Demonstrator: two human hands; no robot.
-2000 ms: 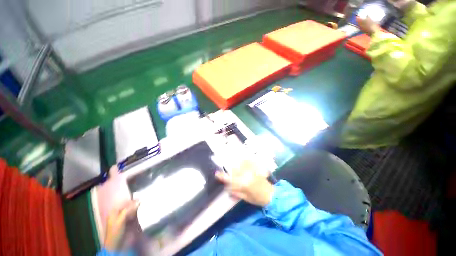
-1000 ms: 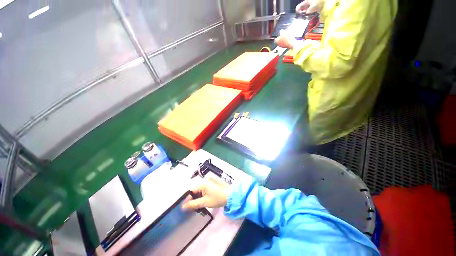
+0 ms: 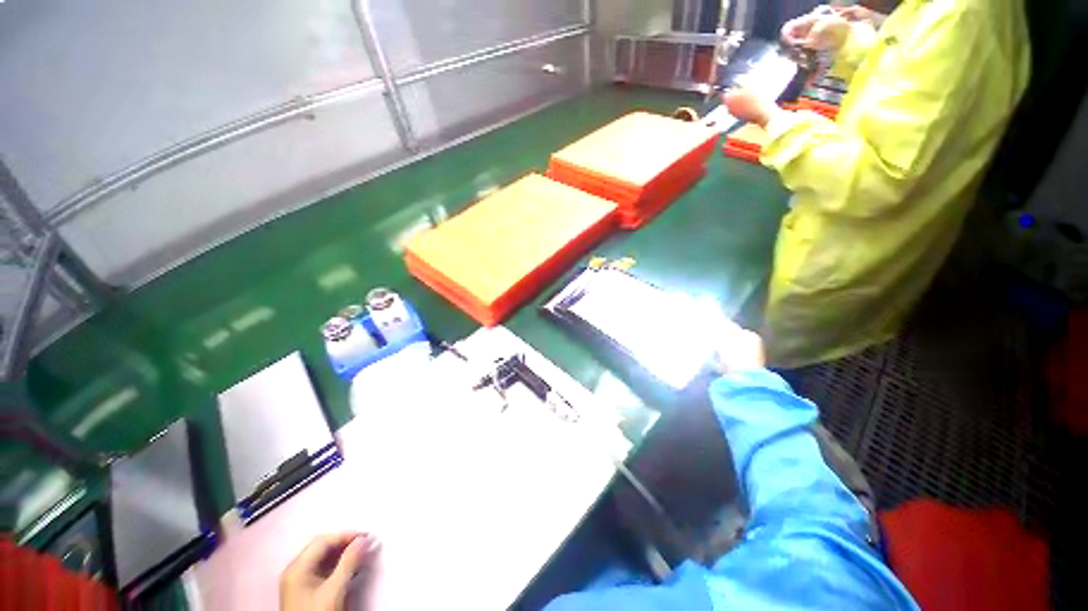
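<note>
A flat panel with a white glaring face and dark border [image 3: 638, 316] lies on the green bench, right of the pale mat [image 3: 477, 477]. My right hand [image 3: 742, 349] is at its near right end; glare and blur hide the fingertips, so I cannot tell whether they grip it. My left hand [image 3: 328, 575] is over the mat's front left, cut off by the bottom edge, empty, fingers loosely curled. A black and metal air blow gun [image 3: 525, 380] lies on the mat's back right. The dark panel no longer shows on the mat.
Silver-backed display modules [image 3: 272, 424] stand at left, near a blue bottle holder [image 3: 376, 352] and white wipes [image 3: 391, 388]. Orange foam trays [image 3: 513, 245] are stacked behind. A person in yellow [image 3: 895, 179] stands at right. A round bin is partly behind my sleeve.
The dark panel on the mat is gone from there. My right hand has moved right, from the mat to the panel on the bench. My left hand has come into view since the last earlier frame.
</note>
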